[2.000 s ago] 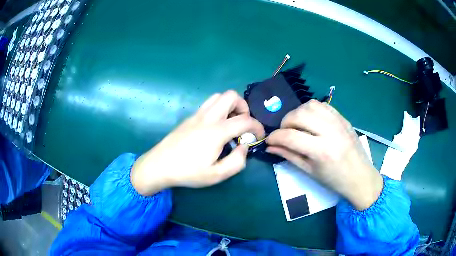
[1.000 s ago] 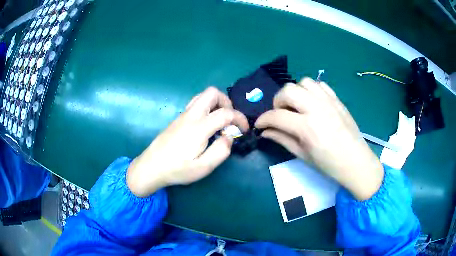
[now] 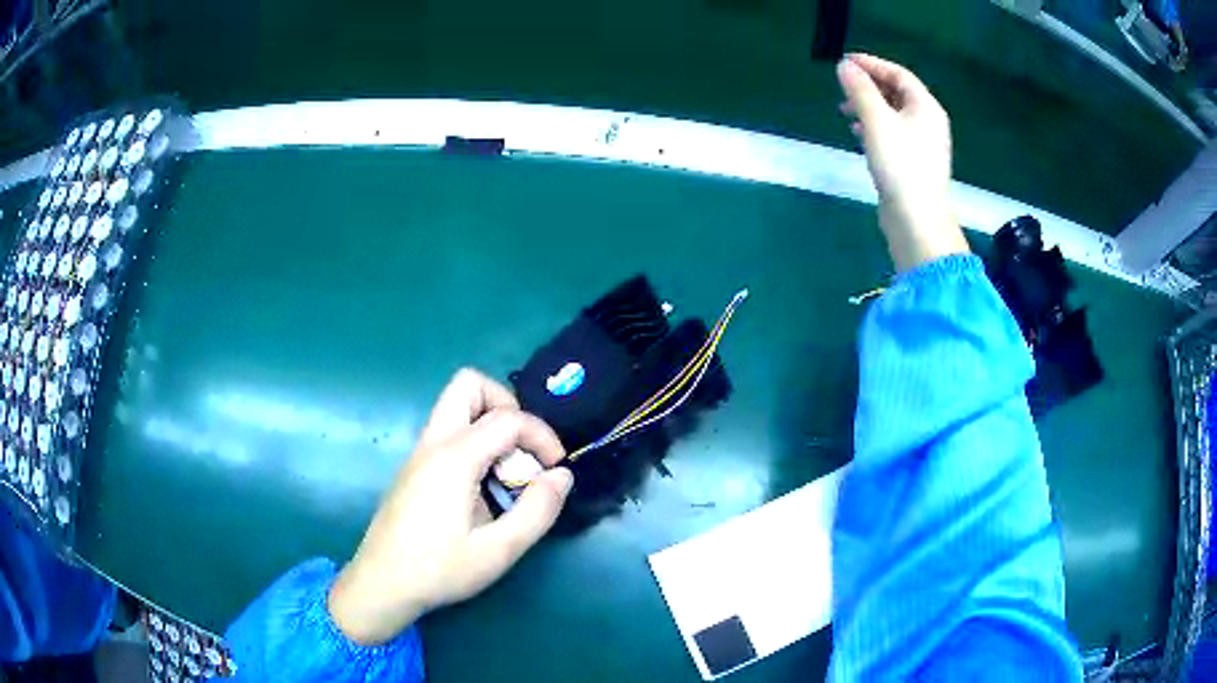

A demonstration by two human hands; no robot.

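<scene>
The black module [image 3: 607, 380] lies on the green bench with its finned end away from me and a blue-and-white label on top. My left hand [image 3: 467, 507] pinches the white round part [image 3: 518, 467] at the module's near left side. Yellow, white and darker lead wires [image 3: 667, 390] run from those fingertips over the module to a small pale plug. My right hand [image 3: 905, 134] is raised beyond the white rail, fingertips together at the lower end of a black strip [image 3: 830, 30]. Whether it grips the strip I cannot tell.
A white sheet [image 3: 754, 574] with a black square lies near right, partly under my right sleeve. A second black module [image 3: 1048, 307] lies far right by the white rail [image 3: 334, 123]. A blister tray [image 3: 80, 280] of round whitish parts stands at left.
My right hand has left the module and reached forward past the rail. The view has shifted, showing more beyond the rail. The wires now lie spread over the module. My left hand still pinches the white part.
</scene>
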